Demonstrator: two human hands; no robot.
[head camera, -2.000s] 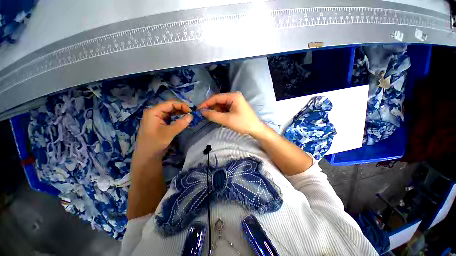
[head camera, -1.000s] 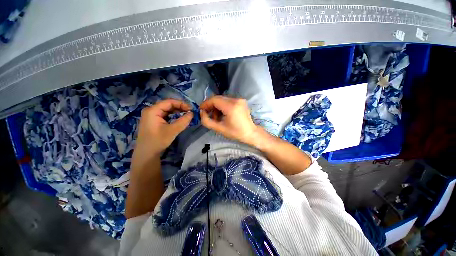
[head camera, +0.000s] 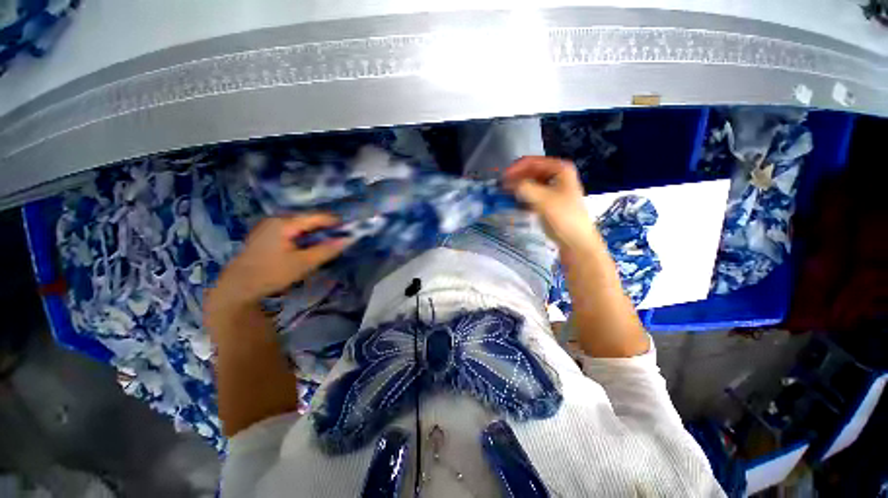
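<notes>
A blue and white floral fabric piece (head camera: 424, 209) is stretched between my two hands above my lap, blurred by motion. My left hand (head camera: 277, 255) holds its left end between thumb and fingers. My right hand (head camera: 552, 193) pinches its right end, a little higher and farther from my body. The piece's exact edges are blurred.
A grey table edge with a ruler (head camera: 292, 70) crosses the top. A blue bin of floral pieces (head camera: 44, 282) is at left. A white board (head camera: 693, 233) bearing a floral bunch (head camera: 626, 255) lies across the right blue bin (head camera: 769, 309).
My hands were close together over a small bit of blue fabric. They have moved apart, left hand leftward and right hand rightward, with the floral piece now spread between them.
</notes>
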